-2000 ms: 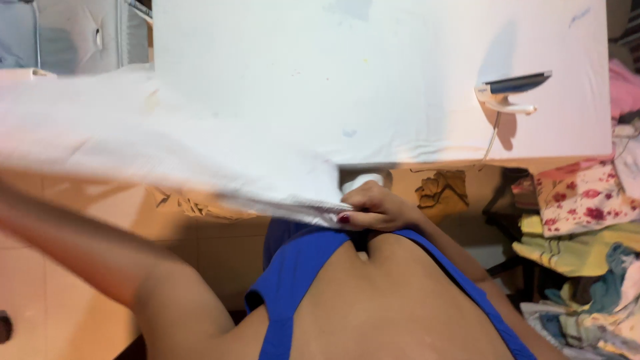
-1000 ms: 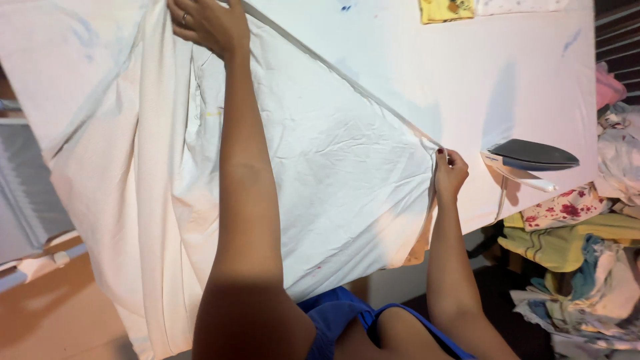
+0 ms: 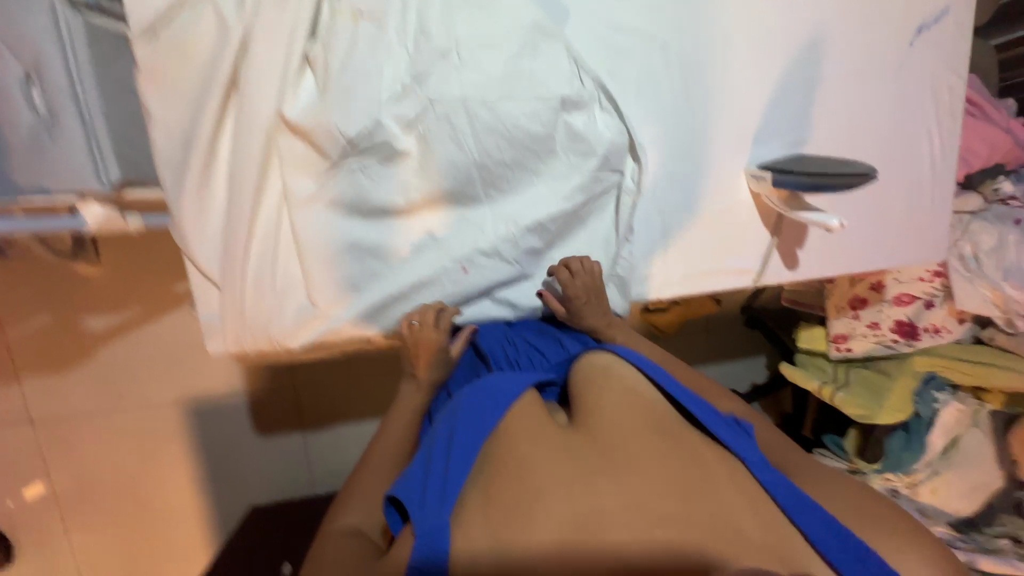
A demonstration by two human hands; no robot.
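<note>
A white cloth (image 3: 480, 184) lies wrinkled over the left and middle of a white-covered table (image 3: 896, 96), with loose folds at its left side. My left hand (image 3: 430, 340), a ring on one finger, rests at the cloth's near edge with thumb and fingers apart. To its right, my right hand (image 3: 578, 294) touches the cloth near the same edge, fingers bent; whether it pinches any fabric cannot be told. A clothes iron (image 3: 816, 174) stands on the table to the right of the cloth, its cord running to the near edge.
Piled clothes, among them a floral cloth (image 3: 888, 312) and a yellow-green garment (image 3: 864, 376), lie off the table's right side. A grey-white panelled object (image 3: 48, 96) stands at the far left. Tiled floor (image 3: 96, 448) shows at the lower left.
Both hands have come back to the near edge; a second ago they held the cloth's edge, the left one far up the table. The cloth, earlier lifted in a blur, now lies on the table.
</note>
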